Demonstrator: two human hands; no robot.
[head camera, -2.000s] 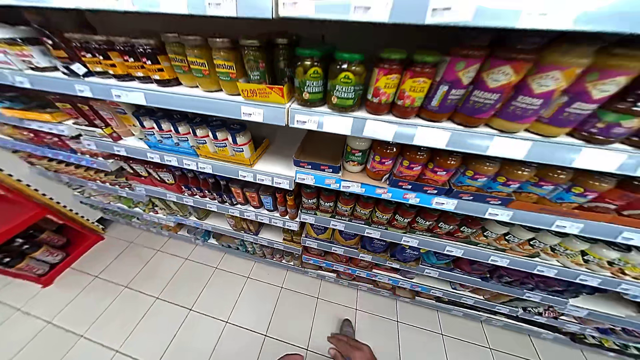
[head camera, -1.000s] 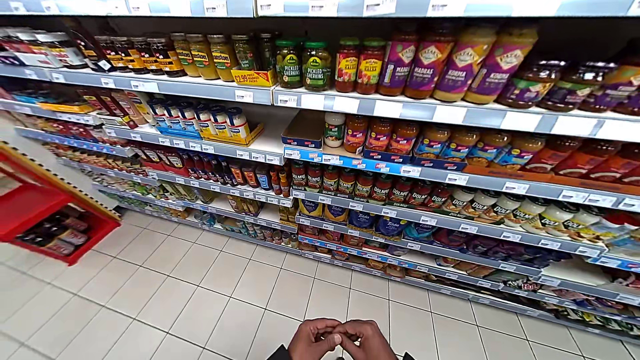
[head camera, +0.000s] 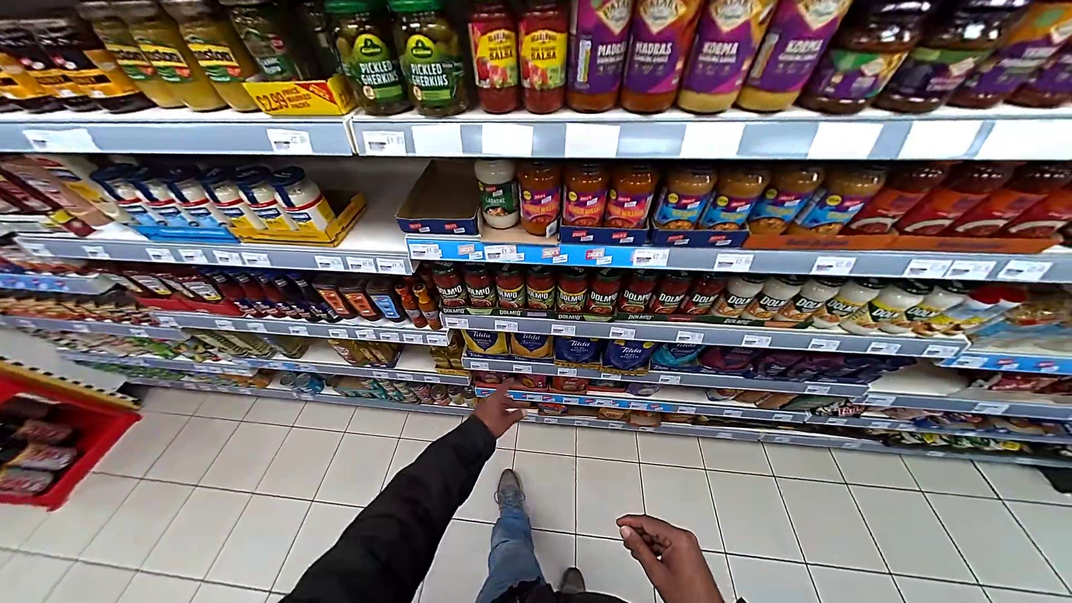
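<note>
My left hand (head camera: 500, 410) reaches forward at the end of a dark sleeve, its fingers apart and empty, in front of the lower shelves. Behind it in the view are Tilda rice pouches (head camera: 578, 352) and, one shelf up, Dolmio sauce jars (head camera: 572, 291). At the lower right my right hand (head camera: 666, 553) is raised over the floor with curled fingers; whether anything small is between them I cannot tell. Higher up stand jars of pickled gherkins (head camera: 431, 63), salsa jars (head camera: 494, 59) and Patak's sauce jars (head camera: 662, 54). An open cardboard tray (head camera: 440, 201) sits beside a white-labelled jar (head camera: 497, 194).
A red bin (head camera: 63, 435) with bottles stands at the left. Shelf edges (head camera: 670, 255) with price labels run across the view. Squeeze bottles of mayonnaise (head camera: 297, 201) fill trays at the left. My legs and grey shoe (head camera: 509, 490) are over the tiled floor (head camera: 670, 494).
My hands, together one second ago, are now apart: the left has reached forward toward the shelves, and the right is at the lower right. The shelves now appear nearer.
</note>
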